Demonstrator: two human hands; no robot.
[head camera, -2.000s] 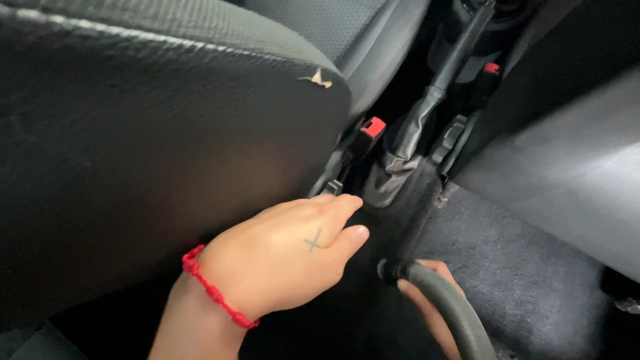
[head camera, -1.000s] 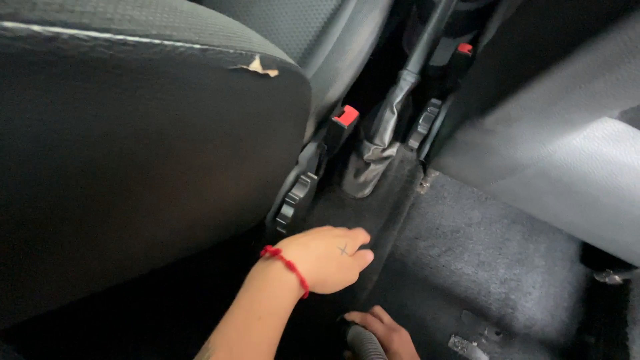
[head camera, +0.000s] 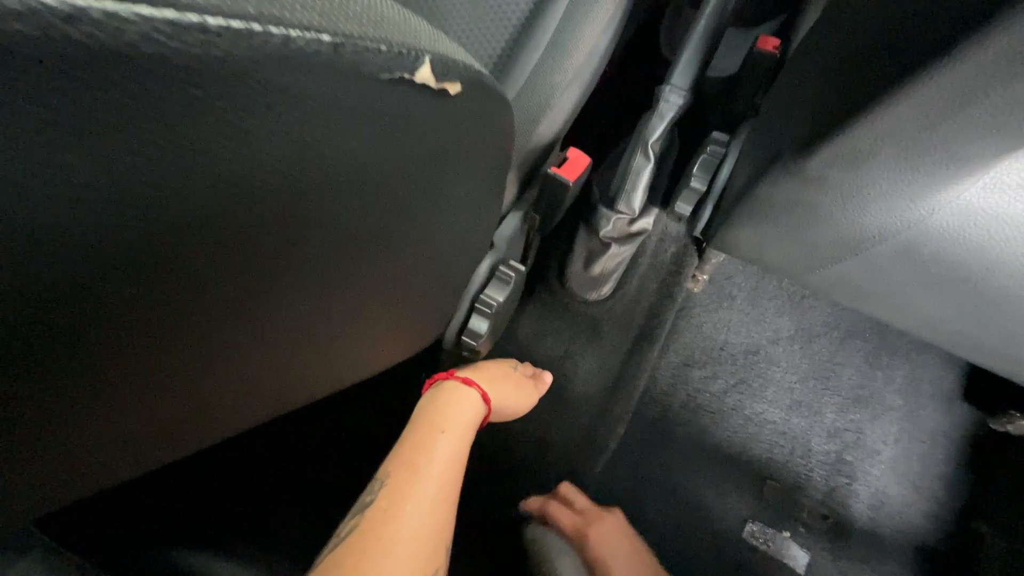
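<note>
My left hand (head camera: 512, 389), with a red cord bracelet (head camera: 458, 384) at its wrist, rests against or just over the dark carpeted centre tunnel (head camera: 588, 352), below the seat's ridged adjuster knob (head camera: 494, 308). Its fingers are mostly hidden, and I see nothing held in it. At the bottom edge, my right hand (head camera: 588, 524) is on a grey ribbed hose (head camera: 550, 552), whose end is lost in the dark. A handbrake lever with a creased boot (head camera: 616, 240) rises further along the tunnel.
A black seat back (head camera: 256, 240) with a torn edge fills the left side. Red-topped seat belt buckles (head camera: 571, 165) flank the handbrake. Grey carpet (head camera: 800, 376) and a metal bracket (head camera: 776, 546) lie on the right, below another seat (head camera: 896, 184).
The hose, which showed beside my left hand two seconds ago, is now at the bottom edge with my right hand. My left hand has moved away from the buckle, down the tunnel.
</note>
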